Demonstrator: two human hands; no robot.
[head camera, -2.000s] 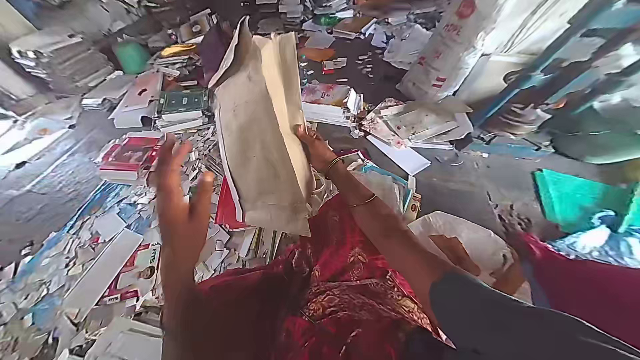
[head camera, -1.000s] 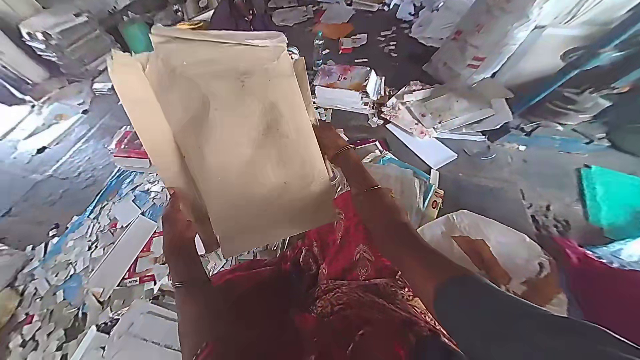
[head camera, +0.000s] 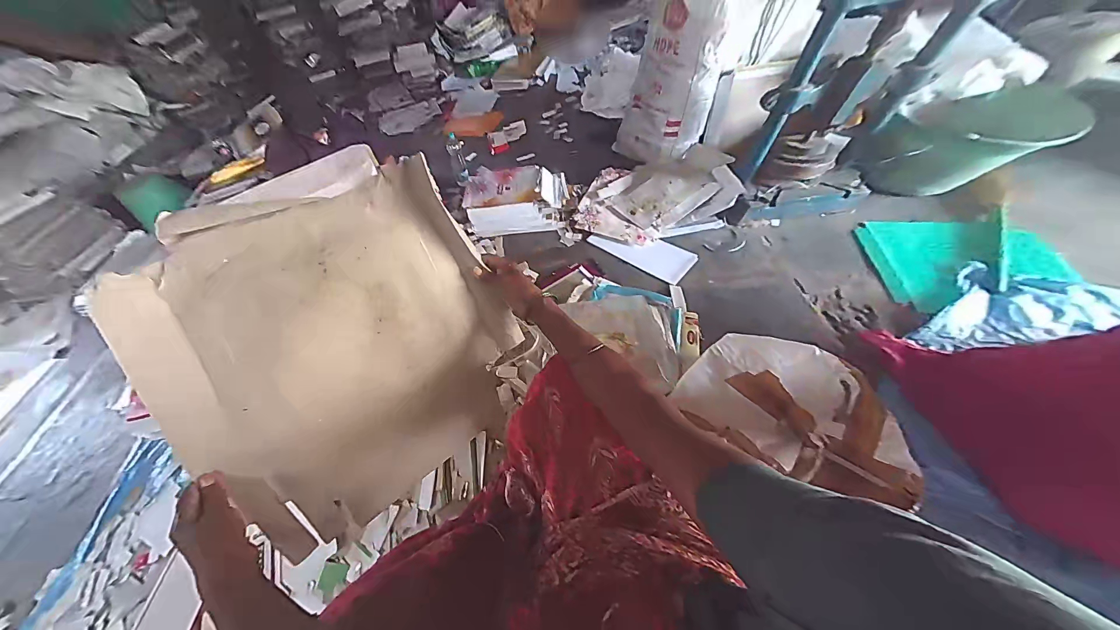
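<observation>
A large sheet of brown board or thick paper (head camera: 332, 332), with folded and torn edges, is held up in front of me over the lap. My left hand (head camera: 214, 525) grips its lower left edge, thumb on the near face. My right hand (head camera: 516, 289) holds the right edge; a thin bangle is on that wrist. Most fingers are hidden behind the sheet. Paper scraps (head camera: 385, 534) lie below it, and a patterned red cloth (head camera: 586, 490) covers my lap.
A white sack with brown paper pieces (head camera: 726, 385) stands right of my forearm. Beyond lie a paper stack (head camera: 516, 219), loose sheets (head camera: 647, 258) and a clear bottle (head camera: 455, 157). Farther right are a green sheet (head camera: 919, 254), a tub (head camera: 971, 140) and a blue metal frame (head camera: 796, 87).
My left hand, apart from the brown sheet two seconds ago, now grips it. The sheet has turned from a narrow, upright fold to a broad face spread between both hands.
</observation>
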